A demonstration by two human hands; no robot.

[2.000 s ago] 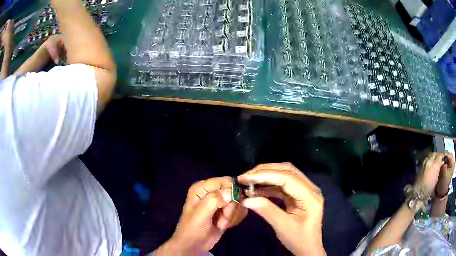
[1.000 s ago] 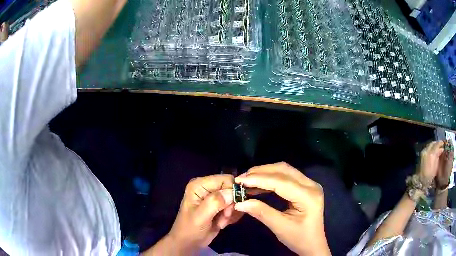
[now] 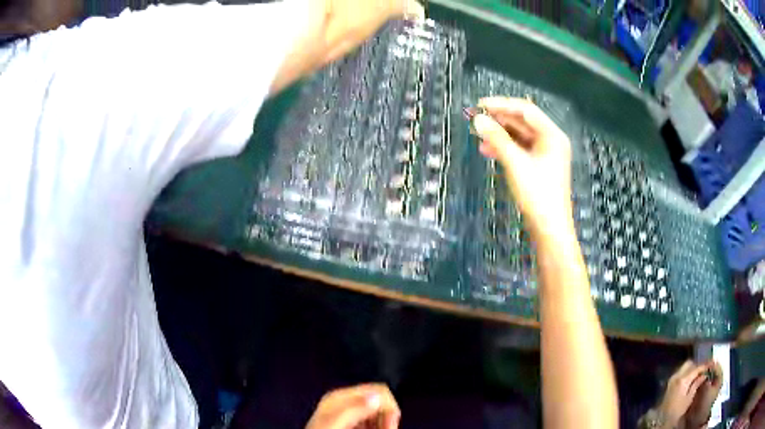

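My right hand [image 3: 524,147] reaches over the bench and pinches a small dark piece [image 3: 472,112] between thumb and fingertips, probably a circuit board module; its details are blurred. The hand is above the gap between the tall stack of clear blister trays [image 3: 344,151] and the tray of green boards [image 3: 503,243]. Silvery-white parts sit in the right-hand rows of the stack's top tray. My left hand [image 3: 356,408] is at the bottom edge, partly cut off, with curled fingers; whether it holds anything cannot be seen.
A neighbour's white sleeve [image 3: 101,151] fills the left, and that person's forearm [image 3: 335,33] reaches over the back of the tall stack. A black-and-white parts tray [image 3: 629,226] and a pale tray [image 3: 692,260] lie right. Another person's hands [image 3: 689,394] show lower right.
My right hand has moved from the lap up over the trays with the small piece. My left hand has dropped lower. The view has shifted, and the left neighbour's arm now reaches over the stack.
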